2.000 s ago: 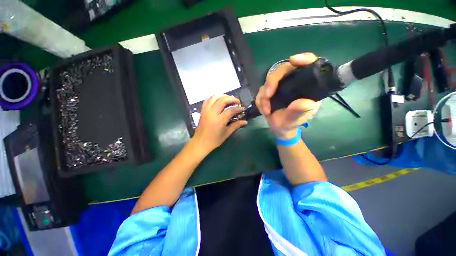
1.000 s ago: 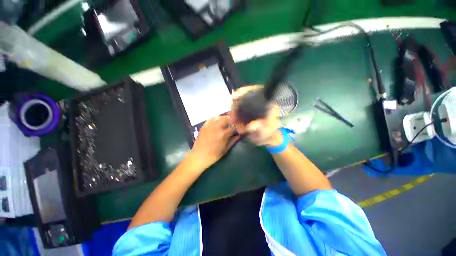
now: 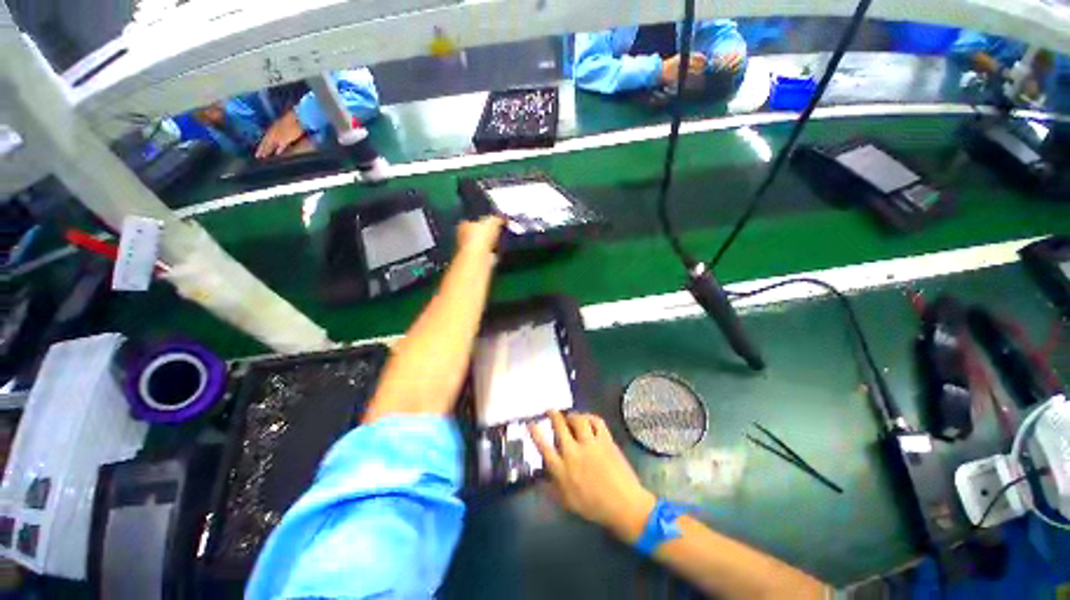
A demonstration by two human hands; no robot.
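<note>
My left hand (image 3: 481, 234) reaches across to the green conveyor and grips the near left edge of a tablet unit in a black holder (image 3: 530, 206). My right hand (image 3: 587, 466) rests with spread fingers on the circuit board end of the open tablet unit (image 3: 523, 373) on the bench mat. That unit lies in a black foam holder and shows a large silver rectangle. The electric screwdriver (image 3: 726, 316) hangs free from its cord above the bench. The screw dish (image 3: 664, 413) is right of the unit. The parts tray (image 3: 307, 440) with silver bits is partly covered by my left arm.
Tweezers (image 3: 796, 456) lie right of the dish. A purple tape roll (image 3: 174, 381) and white sheets (image 3: 73, 434) are left. Other units ride the conveyor (image 3: 704, 217). A pale post (image 3: 176, 223) rises at left. People in light-blue smocks work across the belt.
My right hand has let go of the screwdriver, which now hangs upright-tilted at the back. My left hand has left the bench unit and reached forward to the conveyor. The view has tipped up.
</note>
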